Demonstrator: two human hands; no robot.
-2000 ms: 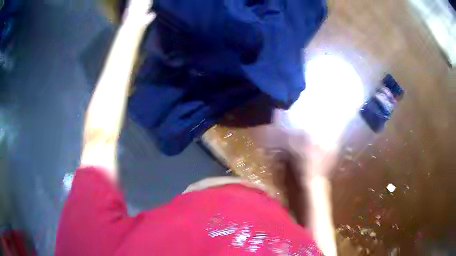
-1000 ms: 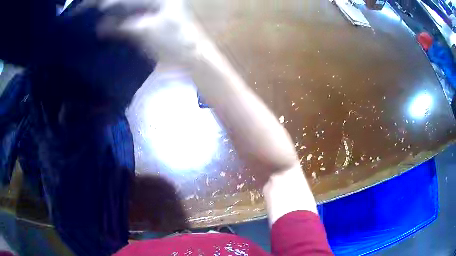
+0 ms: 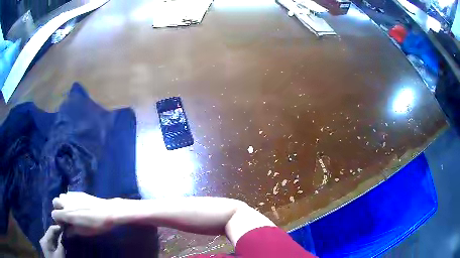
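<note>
A dark navy garment (image 3: 113, 151) lies spread and rumpled over the left front of the brown table (image 3: 242, 85) and hangs toward its front edge. My right hand (image 3: 80, 214) is closed on the navy garment at the lower left. My left hand (image 3: 52, 243) is just below it, partly cut off by my right hand and the cloth, with its fingers pinching the same garment. The two hands are close together. The exact part of the garment between the fingers is too dark to tell.
A smartphone (image 3: 174, 123) with a lit screen lies right of the garment. Pale papers or card pieces (image 3: 182, 12) lie at the table's far side. A blue bin (image 3: 373, 206) stands below the table's right front edge. A long white strip (image 3: 38, 43) runs along the far left.
The garment was lifted and blurred at the upper left; it now lies on the table. My right hand has come down and toward me, beside my left hand. The phone is now uncovered.
</note>
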